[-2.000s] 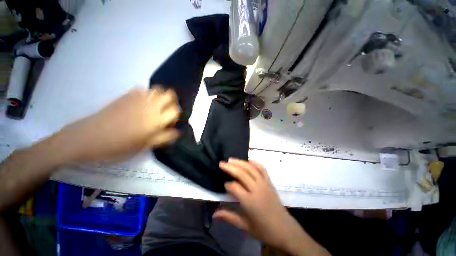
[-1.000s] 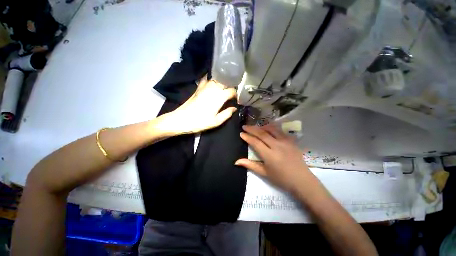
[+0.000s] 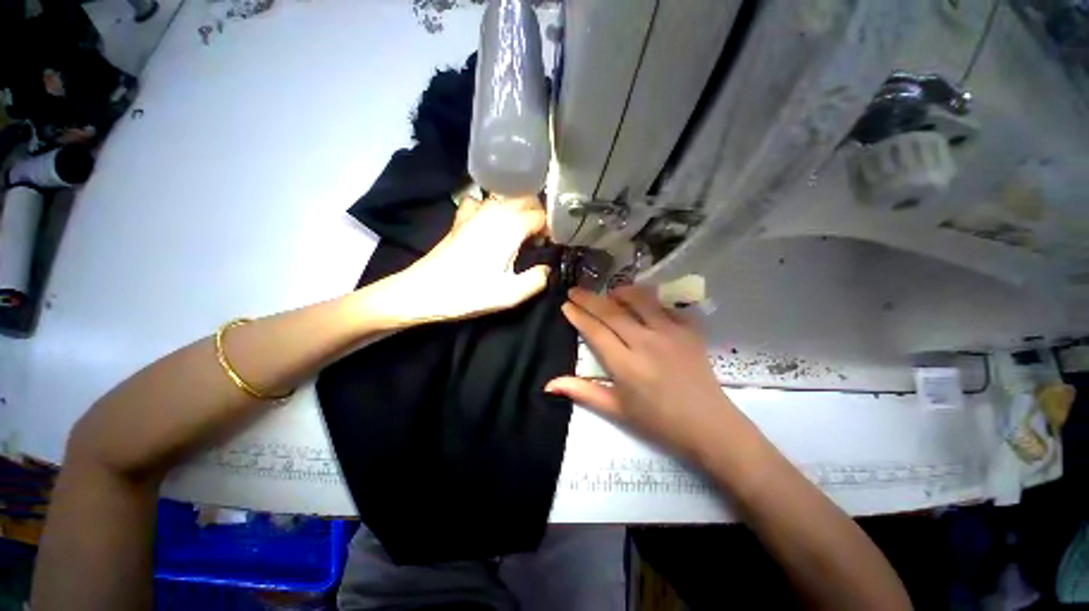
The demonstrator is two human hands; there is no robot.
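The black garment piece [image 3: 448, 406] lies on the white table from behind the clear tube down over the near edge, its far edge frayed. My left hand [image 3: 484, 263] lies on the cloth left of the presser foot [image 3: 583, 265], thumb and fingers bent around a fold; the fingertips are partly hidden by the clear tube [image 3: 510, 113]. My right hand [image 3: 639, 358] rests with fingers spread at the cloth's right edge, just below the foot, fingertips touching it. Whether the needle is in the cloth cannot be seen.
The off-white sewing machine head [image 3: 764, 131] fills the upper right, with a ribbed knob [image 3: 904, 167]. A white thread cone [image 3: 18, 239] lies at far left beside dark printed cloth. A ruler tape [image 3: 764, 475] runs along the table's near edge. A blue crate [image 3: 245, 555] is below.
Since two seconds ago, both hands have come to the presser foot and the cloth's open loop has closed up. In the last second the cloth has slid slightly further over the near edge.
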